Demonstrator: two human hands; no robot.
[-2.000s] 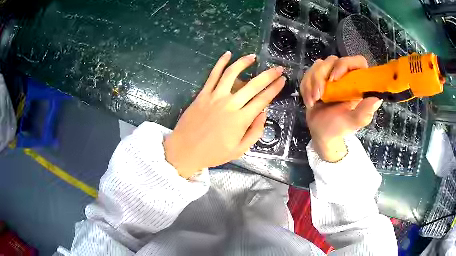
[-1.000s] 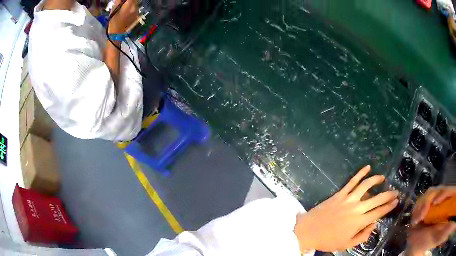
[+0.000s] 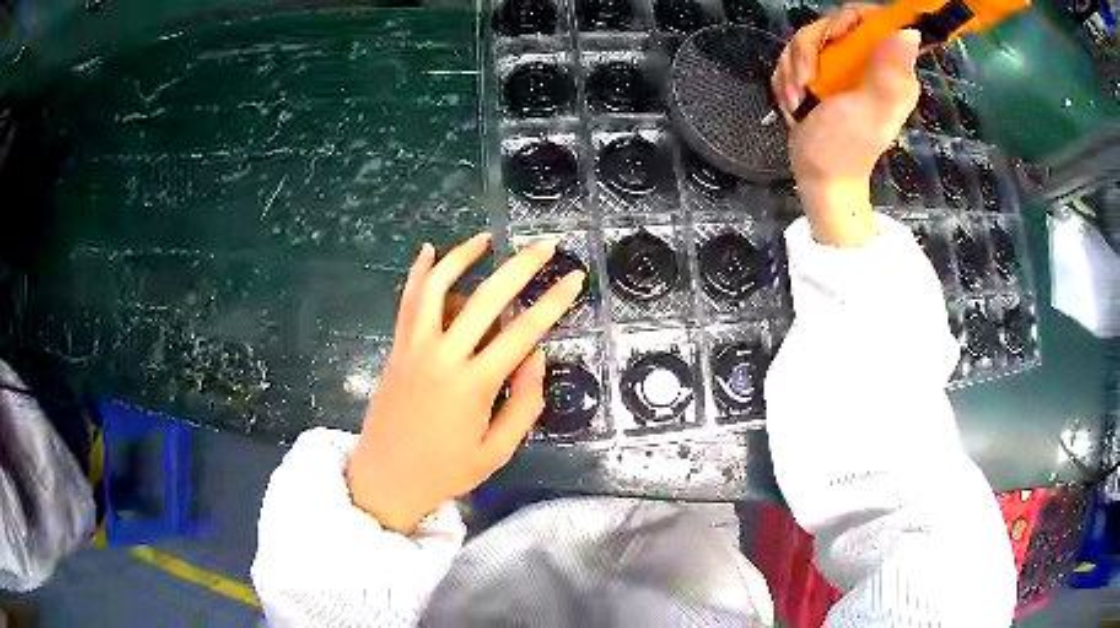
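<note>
My right hand (image 3: 847, 123) grips the orange electric screwdriver (image 3: 903, 43); its thin metal tip points left over the dark-grey mesh-faced disc (image 3: 725, 104), which lies on the clear blister tray (image 3: 1029, 331). The tray holds round black parts (image 3: 645, 264) in a grid of pockets. One front part has a bright white centre (image 3: 663, 385). My left hand (image 3: 448, 380) is spread, its fingertips over a black part (image 3: 555, 285) in the tray's left column; its fingers partly cover that part. Whether a screw is at the tip cannot be made out.
The scratched green bench mat (image 3: 246, 184) extends left of the tray. A blue stool (image 3: 147, 472) and a yellow floor line (image 3: 203, 574) are below left. A red tray (image 3: 1044, 540) is below the bench edge at right. White sheet-like material (image 3: 1083, 276) is at far right.
The view swung left, then back over the tray. The screwdriver, earlier held sideways right of my left hand, is now farther up at the disc. My left hand remains over the tray's left side.
</note>
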